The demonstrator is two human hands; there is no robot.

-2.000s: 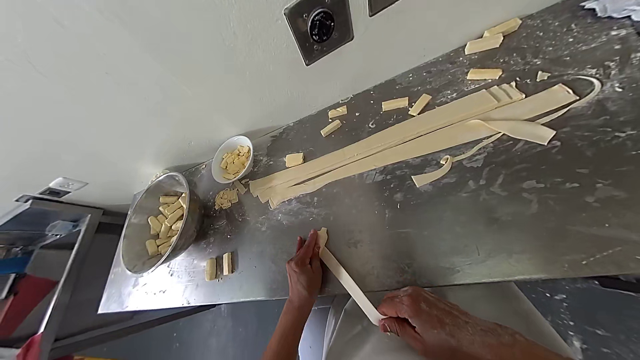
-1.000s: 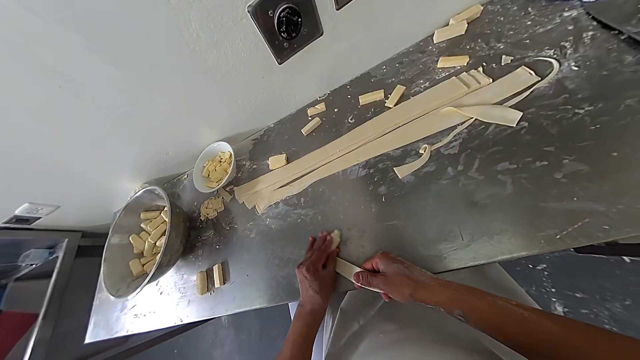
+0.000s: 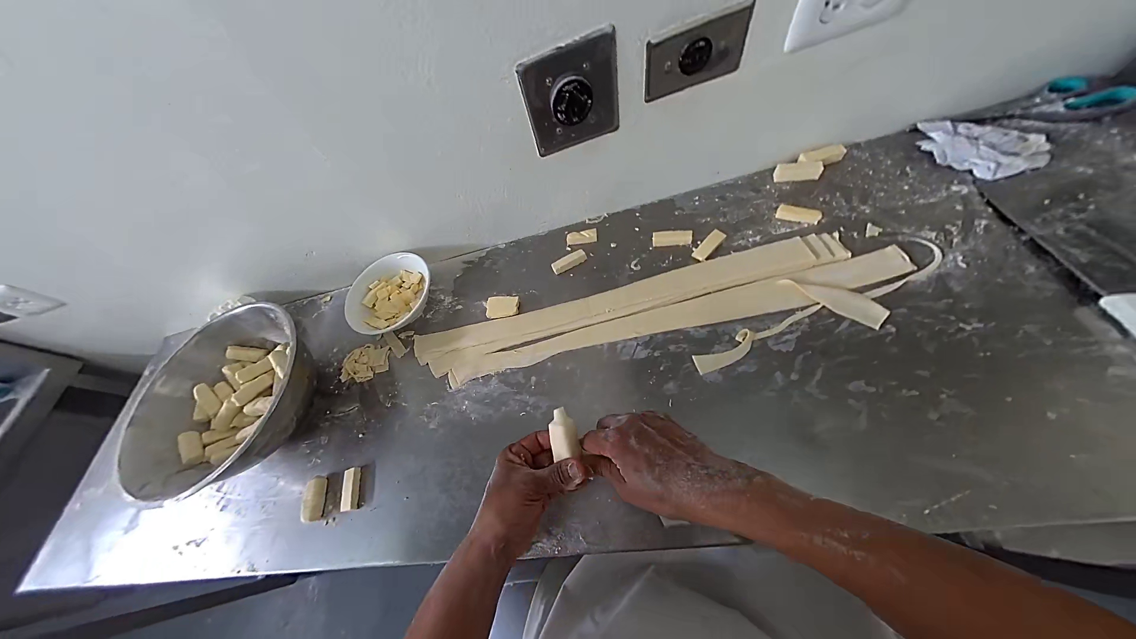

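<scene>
Near the table's front edge, my left hand (image 3: 525, 484) grips a pale dough-wrapped stick (image 3: 563, 437), which stands roughly upright between thumb and fingers. My right hand (image 3: 652, 463), dusted with flour, touches the same piece from the right; its fingertips are partly hidden. Beyond both hands lie long flat dough strips (image 3: 621, 306), overlapping at their ends. A curled narrow strip (image 3: 723, 358) lies off their right part. Several short cheese-like sticks (image 3: 672, 238) are scattered behind the strips. Two more pieces (image 3: 351, 489) rest side by side to the left of my left hand.
A metal bowl (image 3: 303, 390) with several wrapped pieces stands tilted in view at the left. Beside it are a white bowl (image 3: 353, 311) of small pieces and a pile of scraps (image 3: 365, 363). Crumpled white material (image 3: 985, 149) and teal-handled scissors (image 3: 1100, 98) lie at the back right.
The dough strip that stretched between my hands two seconds ago is now wound up around the piece. My right hand has come in close to my left, and the piece is held up.
</scene>
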